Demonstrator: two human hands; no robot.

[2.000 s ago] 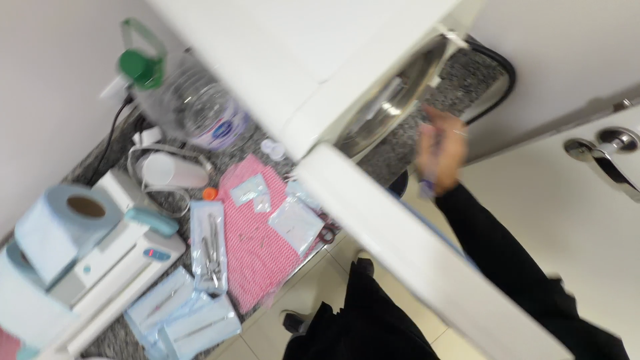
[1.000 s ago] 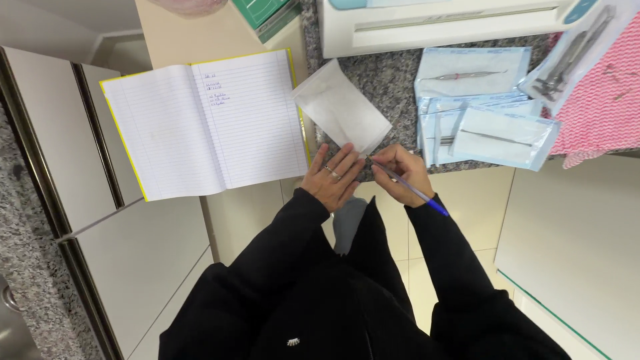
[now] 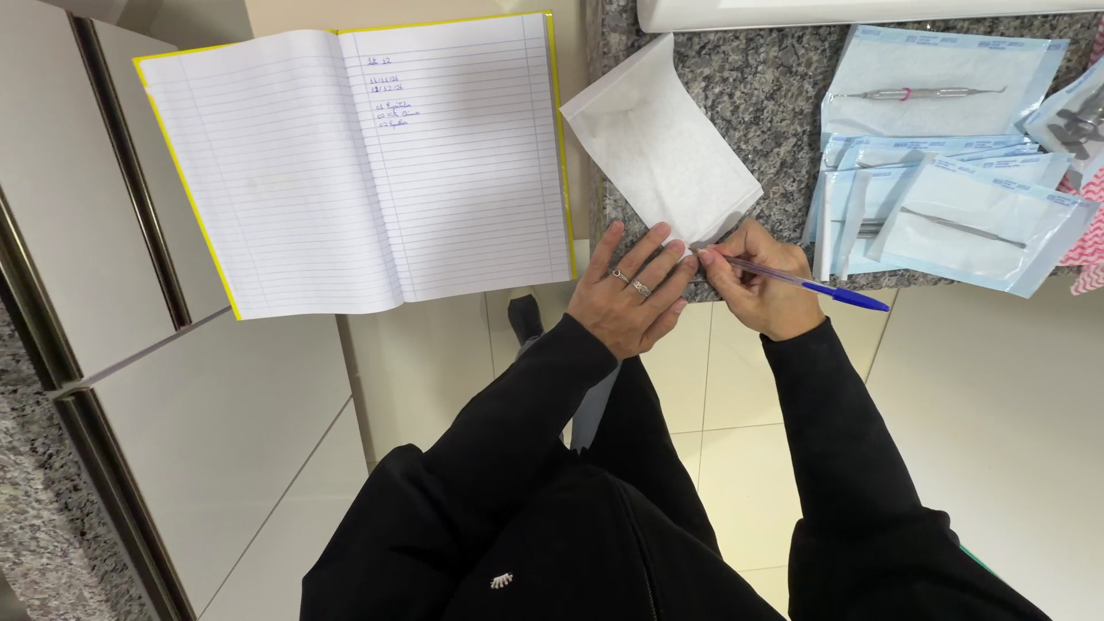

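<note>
My right hand (image 3: 763,280) grips a blue-capped ballpoint pen (image 3: 802,283), its tip at the lower end of a white paper-backed pouch (image 3: 660,138). The pouch lies on the granite counter, close to its front edge. With fingers spread, my left hand (image 3: 634,293) presses on the same end of the pouch; two rings show on it. Left of the pouch lies an open lined notebook (image 3: 466,172) with a yellow cover edge and some handwriting on its right page. To the right are several light-blue sterilization pouches (image 3: 992,228) with slim metal dental instruments inside.
A white machine's edge (image 3: 862,10) runs along the top of the granite counter (image 3: 742,86). At the far right are a pouch with metal tools (image 3: 1078,129) and a pink patterned cloth (image 3: 1091,246). White cabinet fronts (image 3: 233,457) with dark metal rails stand at left.
Two seconds ago my right hand was by an open door of a white appliance; one second ago both hands were at the pouch, pen in the right. The view has swung over to the notebook.
</note>
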